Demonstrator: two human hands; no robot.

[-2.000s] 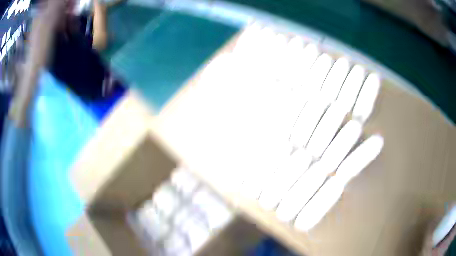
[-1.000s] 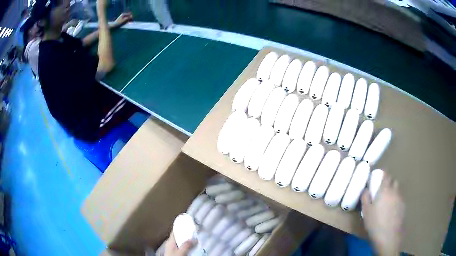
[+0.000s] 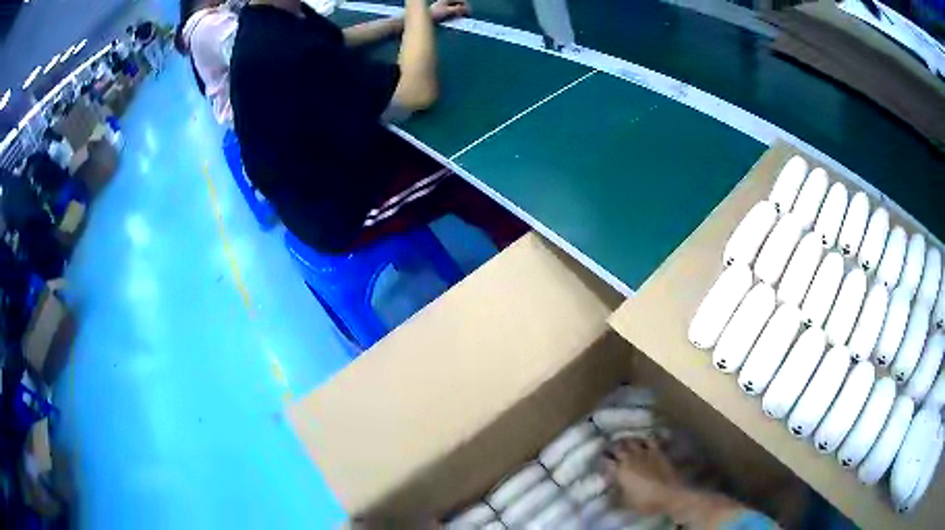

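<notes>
My left hand [image 3: 645, 478] reaches down into the open carton [image 3: 456, 399] at the bottom, its fingers on the packed white shells [image 3: 534, 495]. It is partly blurred, and I cannot tell whether it grips one. A light blue sleeve shows at its wrist. My right hand is out of the picture. More glossy white shells [image 3: 767, 345] lie side by side in three slanting rows on the cardboard sheet [image 3: 663, 311] at the right. Small dark marks show near their lower ends. The picture's right edge cuts off the rows.
The green bench [image 3: 580, 166] with pale edging runs behind the carton and sheet. A person in a dark shirt [image 3: 301, 124] sits on a blue stool [image 3: 363, 280] at upper left, another partly hidden behind. Blue floor [image 3: 155, 342] and stacked goods lie further left.
The view has swung left, so carton and sheet appear further right. My right hand has left the picture. My left hand, which held a white shell over the carton, is now down among the packed shells.
</notes>
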